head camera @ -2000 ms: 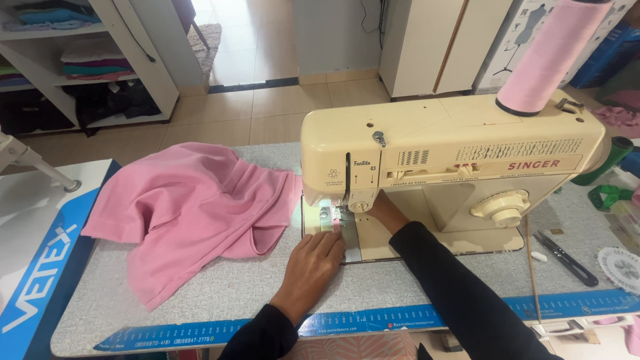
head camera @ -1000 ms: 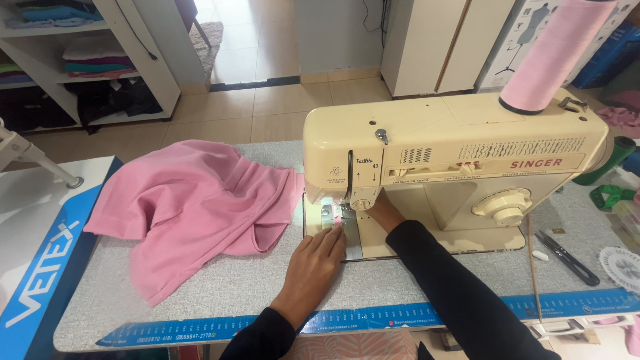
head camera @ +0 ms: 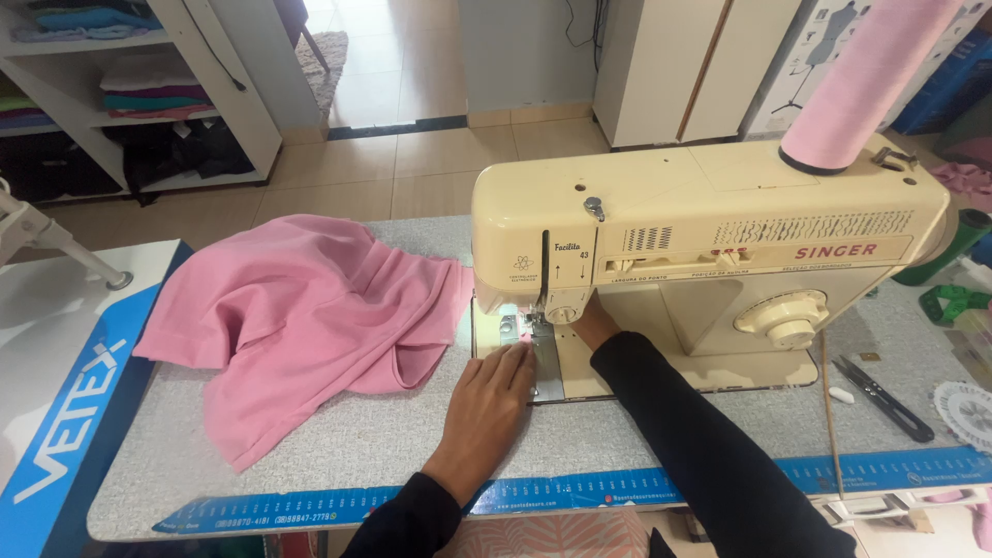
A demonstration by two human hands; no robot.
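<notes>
A cream Singer sewing machine (head camera: 697, 225) stands on the grey table, a large cone of pink thread (head camera: 864, 85) on its top. My left hand (head camera: 490, 403) lies palm down in front of the presser foot (head camera: 535, 319), fingertips on a small bit of pink fabric (head camera: 525, 338) at the needle plate. My right hand (head camera: 595, 322) reaches under the machine's arm behind the needle area; its fingers are hidden by the machine head. A pink garment (head camera: 310, 318) lies bunched to the left, its edge running up to the machine bed.
Black thread snips (head camera: 883, 399), a white piece of chalk or similar (head camera: 841, 395) and a pin wheel (head camera: 965, 411) lie at the right, near a green tape measure (head camera: 955, 304). A blue ruler strip (head camera: 573, 496) runs along the front edge. Another white machine table (head camera: 62, 349) adjoins at left.
The pink fabric under my left fingertips appears shorter in front of the presser foot than two seconds ago. Both hands remain in nearly the same places.
</notes>
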